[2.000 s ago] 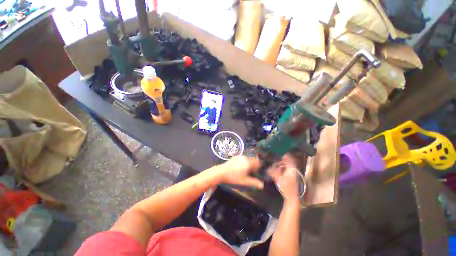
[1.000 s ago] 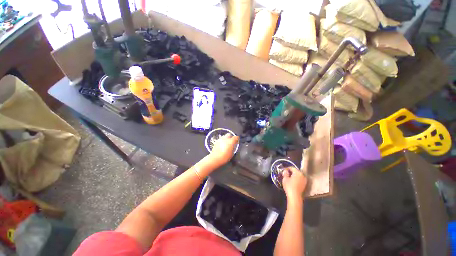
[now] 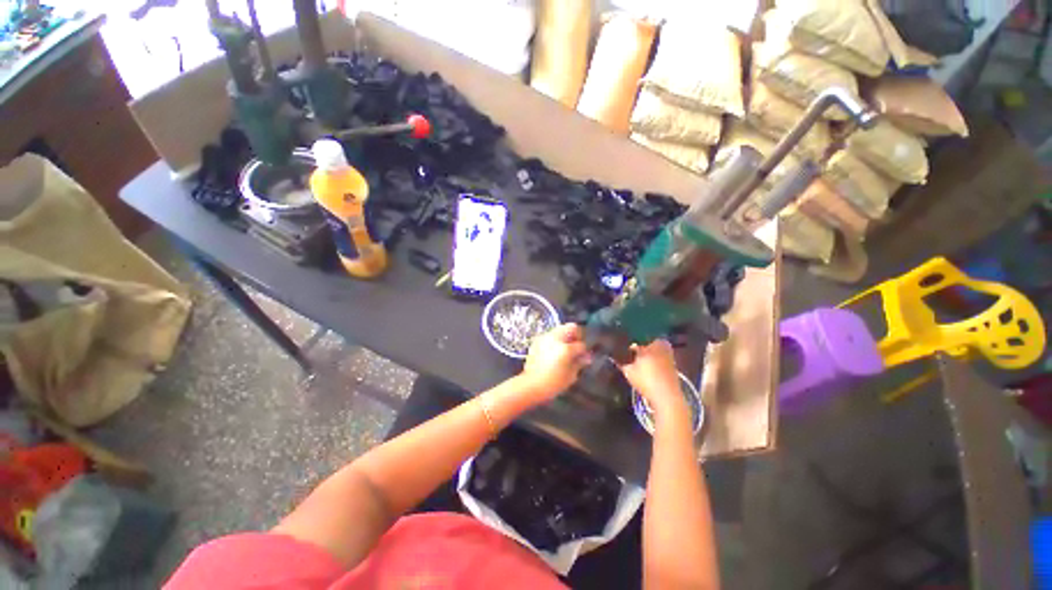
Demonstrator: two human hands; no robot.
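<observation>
My left hand [image 3: 557, 360] is at the left side of the green press [image 3: 660, 302], just right of the left pin bowl [image 3: 520, 324]. Its fingers are bent together near the press base; what they hold is too small to tell. My right hand [image 3: 650, 371] reaches under the press head from the right, its fingertips hidden by the press. The right pin bowl [image 3: 681, 406] is partly behind my right wrist. The left bowl holds silvery pins. Black plastic parts [image 3: 583, 236] lie heaped behind the press. A white sack [image 3: 629, 507] of black parts is open below the table edge.
A lit smartphone [image 3: 479, 244] and an orange bottle [image 3: 347, 219] stand or lie left of the press. A second press [image 3: 268, 125] with a red ball lever is at far left. Board edging [image 3: 744, 380] borders the right side. Purple [image 3: 825, 355] and yellow stools [image 3: 963, 317] are beyond it.
One second ago my hands were in the two pin bowls. Now both have moved inward and up to the press. The whole view has shifted slightly.
</observation>
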